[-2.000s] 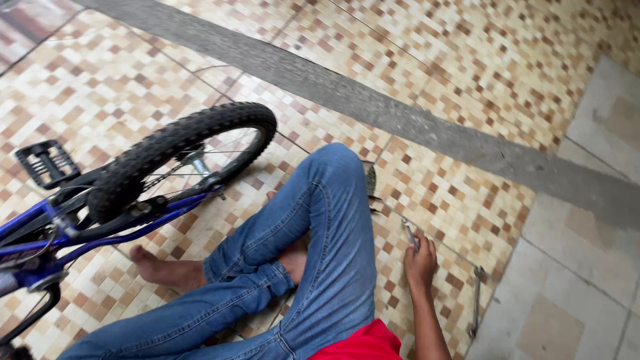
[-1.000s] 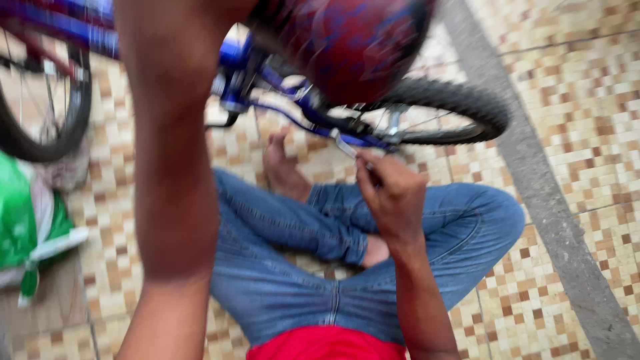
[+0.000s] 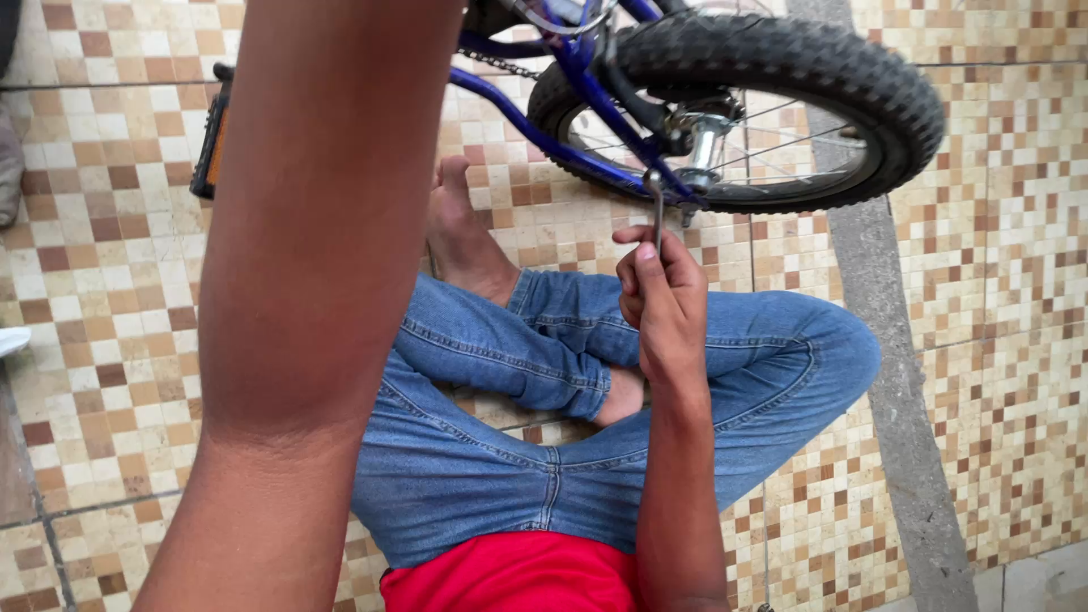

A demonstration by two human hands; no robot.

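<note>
My right hand (image 3: 667,293) holds a metal wrench (image 3: 658,208) upright between thumb and fingers. The wrench's far end touches or lies right by the blue frame (image 3: 595,98) of a bicycle, close to the rear axle. Beside it are the silver wheel hub (image 3: 705,144) and the knobby black tire (image 3: 790,59). My left forearm stretches up across the view and out at the top edge, so my left hand is out of sight.
A black pedal with an orange reflector (image 3: 210,140) shows left of my raised arm. My crossed legs in blue jeans (image 3: 765,365) are below the wheel, with a bare foot (image 3: 467,238) near the frame. Tiled floor (image 3: 1003,255) surrounds them, crossed by a grey strip (image 3: 884,340).
Two seconds ago my right hand was at the floor beside my knee; now it is at the bicycle's axle with the wrench. My left arm has come up across the view.
</note>
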